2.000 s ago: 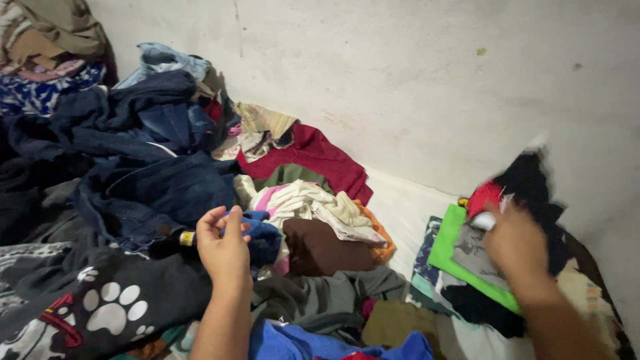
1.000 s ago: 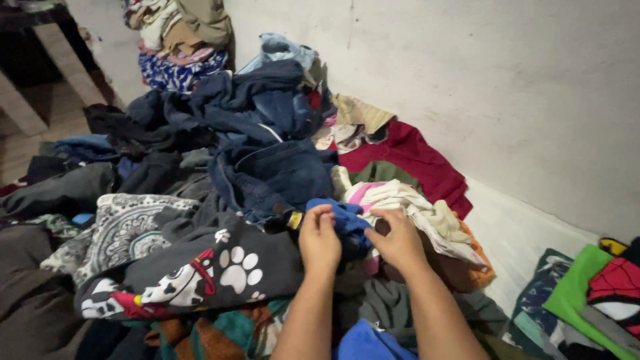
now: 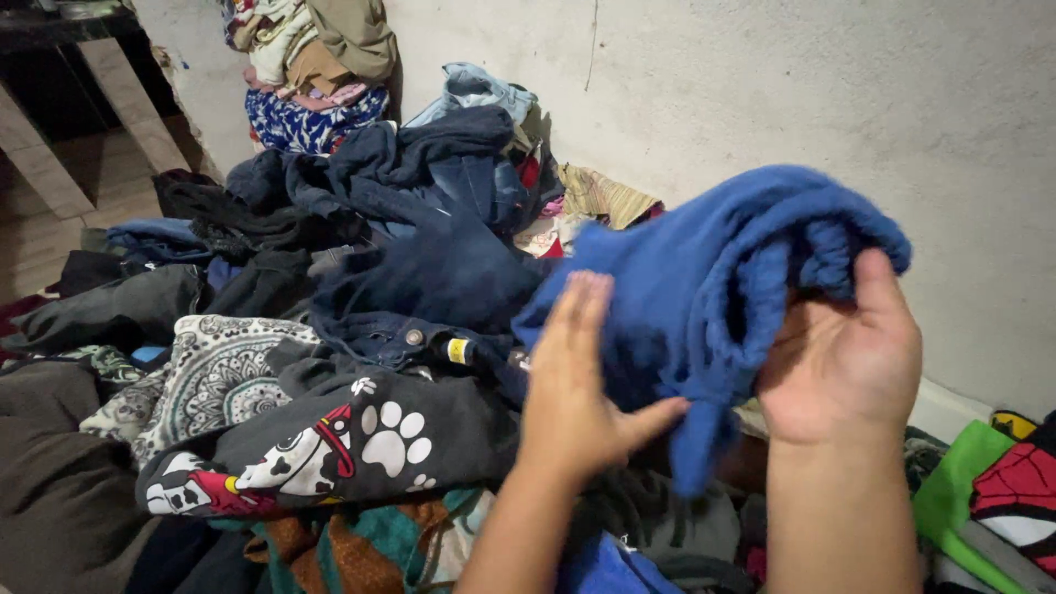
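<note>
A blue garment (image 3: 660, 297), bunched and partly rolled, is held up over the clothes pile. My right hand (image 3: 841, 355) grips its right end, the thumb on the outside and the fingers partly hidden by cloth. My left hand (image 3: 590, 388) lies flat against the garment's left side with the thumb spread, not closed on it. Below and left of my left hand is a dark grey garment (image 3: 462, 437) with a paw print and a spotted dog print. Dark blue denim (image 3: 429, 280) with a metal button and a yellow label lies behind it.
Heaped clothes spread across the view, with a patterned white cloth (image 3: 239, 379) at left. A taller clothes stack (image 3: 318, 120) stands at the back by the pale wall (image 3: 784, 91). Green cloth (image 3: 961, 478) and a red web-patterned garment (image 3: 1019, 487) lie at the lower right.
The blue garment, low on the pile between both hands one second ago, is now lifted and to the right. Earlier still, my right hand was at the folded clothes on the right.
</note>
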